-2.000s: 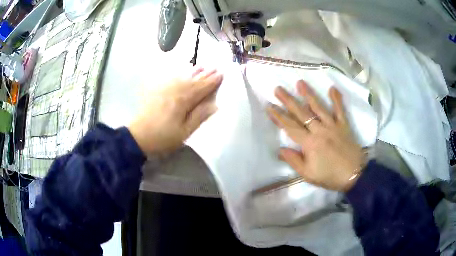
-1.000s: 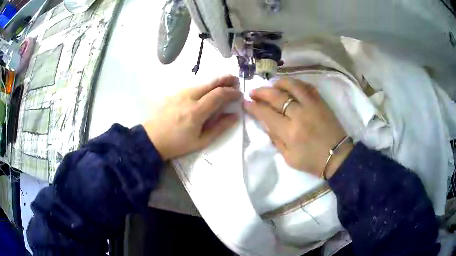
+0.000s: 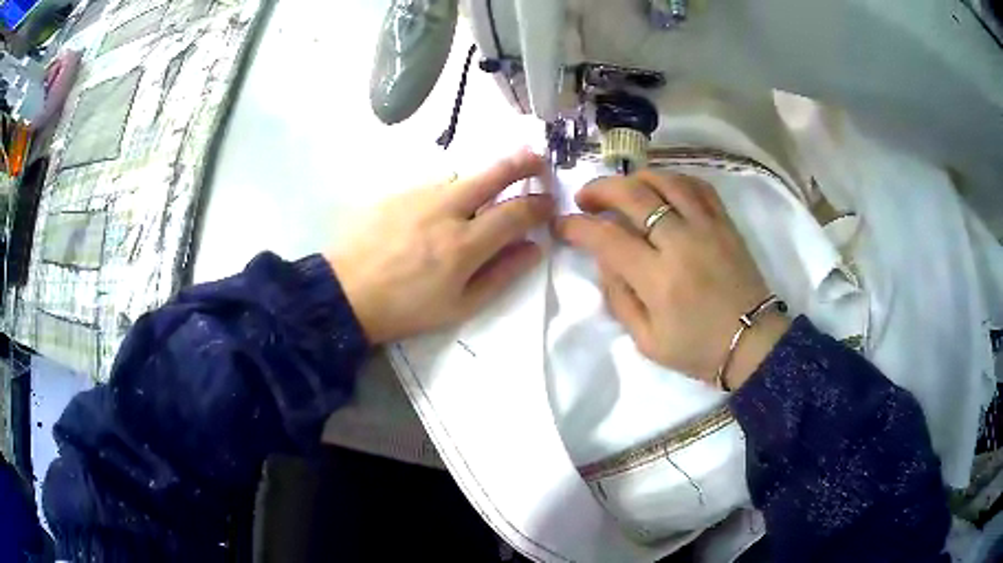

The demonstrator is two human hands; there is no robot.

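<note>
A white garment piece point(image 3: 495, 385) lies on the machine bed and hangs over the table's front edge. A brown-edged seam point(image 3: 660, 440) crosses its lower part. My left hand point(image 3: 445, 247) lies on the cloth left of the fold, fingertips close to the presser foot point(image 3: 565, 143). My right hand point(image 3: 676, 269), with a ring and a bracelet, presses and pinches the cloth right of the fold, just below the ribbed cream dial point(image 3: 625, 145). The cloth runs up under the foot. The needle tip cannot be made out.
The off-white sewing machine head point(image 3: 814, 50) spans the top. A grey-green wrapped oblong point(image 3: 412, 61) hangs left of it, beside a dark twisted cord point(image 3: 460, 99). A plaid cloth point(image 3: 99, 209) lies at left. More white cloth point(image 3: 924, 275) is heaped at right.
Since two seconds ago, both hands have come together near the presser foot, and the right hand has gone from spread flat to fingers gathered on the cloth. The cloth's left part now shows stitched edge lines.
</note>
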